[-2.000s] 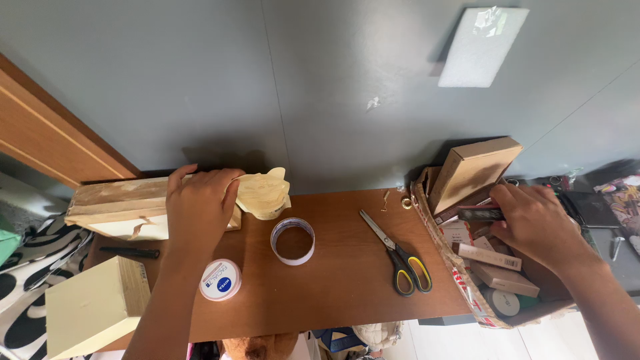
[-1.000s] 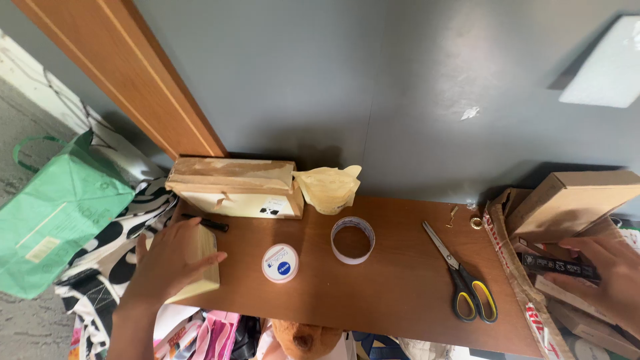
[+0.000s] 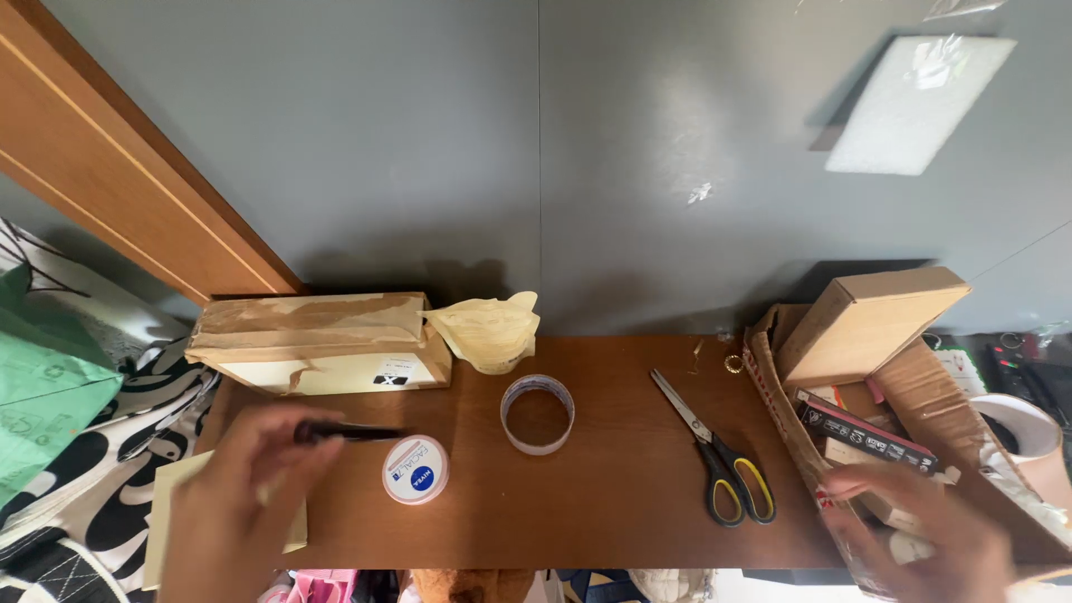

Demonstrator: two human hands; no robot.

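Observation:
My left hand (image 3: 251,494), blurred, pinches a slim dark object (image 3: 347,431) above the shelf, just left of a round Nivea tub (image 3: 416,470). A pale box (image 3: 167,523) is partly hidden behind that hand. My right hand (image 3: 921,519), also blurred, is over the near side of an open cardboard box (image 3: 791,427), fingers apart, with nothing visible in it. Inside the box lie a dark printed box (image 3: 867,434) and a plain brown carton (image 3: 871,322). Between the hands are a roll of tape (image 3: 538,450) and scissors with black and yellow handles (image 3: 729,473).
A long taped carton (image 3: 318,339) and a crumpled cream paper piece (image 3: 490,335) stand against the grey wall. A small gold ring-like item (image 3: 734,363) lies near the cardboard box. A green bag (image 3: 54,385) is at the left, and a white foam sheet (image 3: 921,105) is on the wall.
My left hand has lifted the slim dark object, which lay beside the pale box. My right hand has let go of the dark printed box, which now lies in the cardboard box.

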